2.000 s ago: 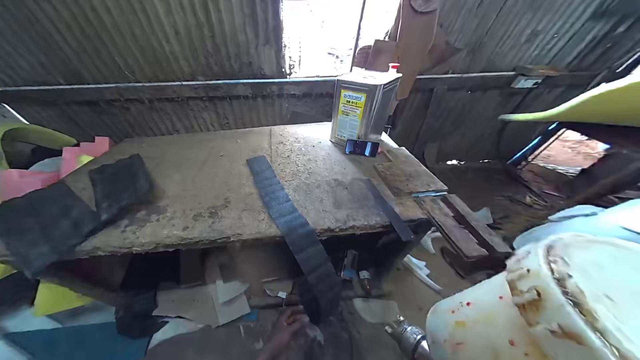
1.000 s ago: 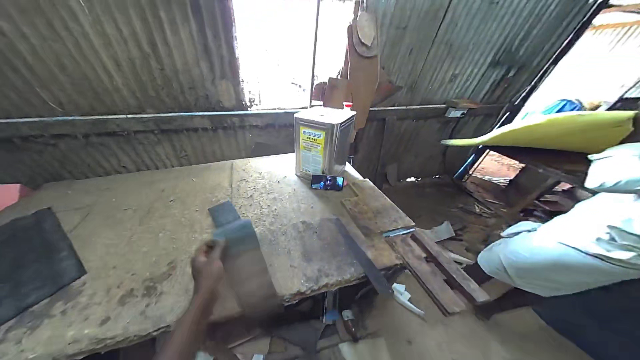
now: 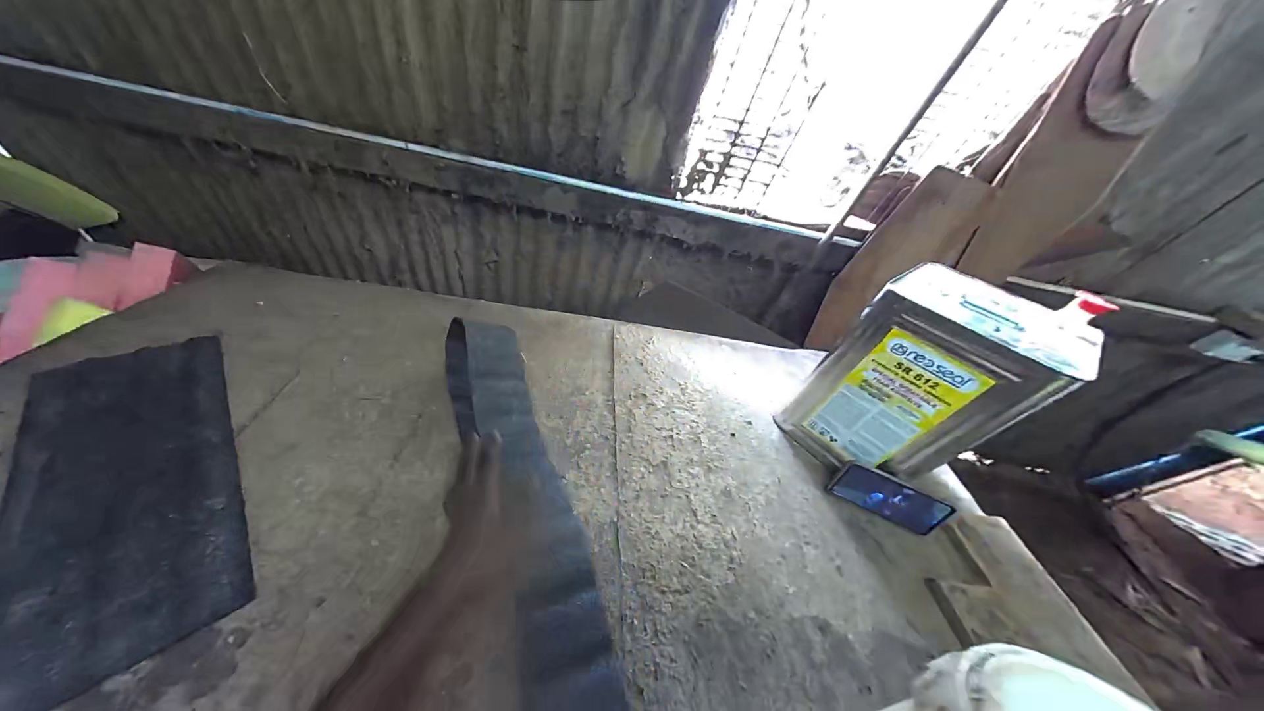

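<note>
A long dark strip of flexible sheet material [image 3: 568, 592] runs from the bottom of the view up the worktable [image 3: 336, 444]. Its far end curls back over itself in a flat loop. My left hand [image 3: 484, 499], partly blurred, lies at the left edge of the strip, with its fingertips against it just below the loop. Whether the fingers pinch the strip is not plain. To the left, a wider dark sheet [image 3: 128, 513] lies flat on the table. My right hand is out of view.
A metal Greaseal tin [image 3: 938, 375] with a red cap stands at the right, a phone [image 3: 892, 497] leaning by its base. Pink foam pieces [image 3: 109, 281] lie at the far left. A whitish container [image 3: 1027, 681] is at bottom right. Corrugated metal wall [image 3: 395, 197] behind.
The strip, lifted and blurred in my left hand one second ago, now lies along the table with its far end looped. The view has swung left and nearer to the tabletop.
</note>
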